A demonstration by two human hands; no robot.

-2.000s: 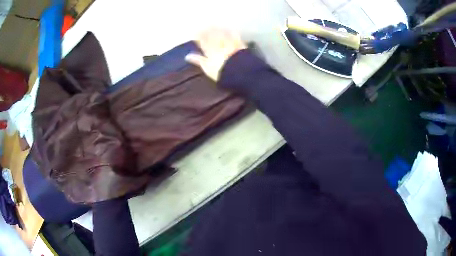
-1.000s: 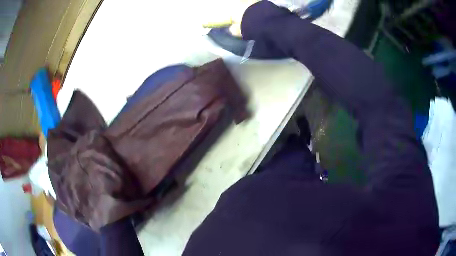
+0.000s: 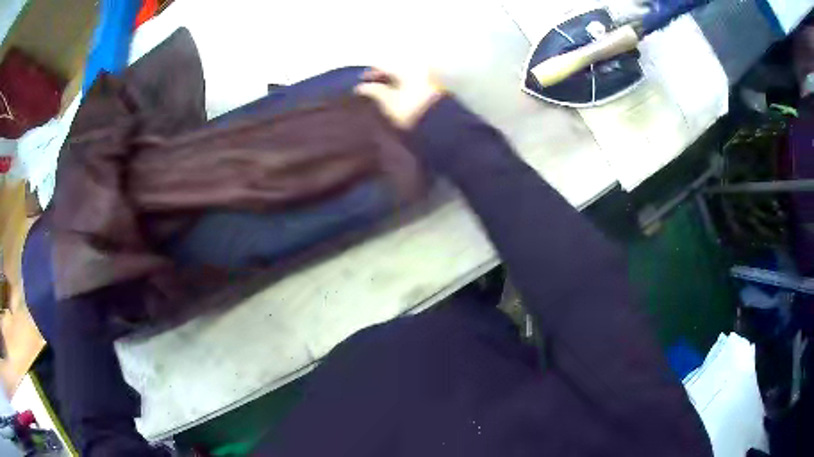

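A brown leather-look garment [image 3: 259, 165] lies over the navy padded board [image 3: 277, 230], blurred by motion. Part of the board shows below the raised cloth and along its back edge. My right hand [image 3: 403, 96] is at the garment's right end, near the board's rounded tip, with its fingers on the cloth's edge. My left hand is hidden under the bunched cloth at the left; only the dark sleeve shows. The iron [image 3: 585, 64], with a tan handle, rests on a pale pad at the right end of the table, untouched.
The white-covered table [image 3: 357, 303] runs under the board. A blue strip [image 3: 111, 45] lies at the far left, with a dark red item [image 3: 31, 92] beyond. A hose runs from the iron to the upper right. White sheets [image 3: 727, 397] are at the lower right.
My right hand has let go of the iron, which now rests farther right on the pad, and has come back to the garment's right end. The cloth has shifted and bares more navy board.
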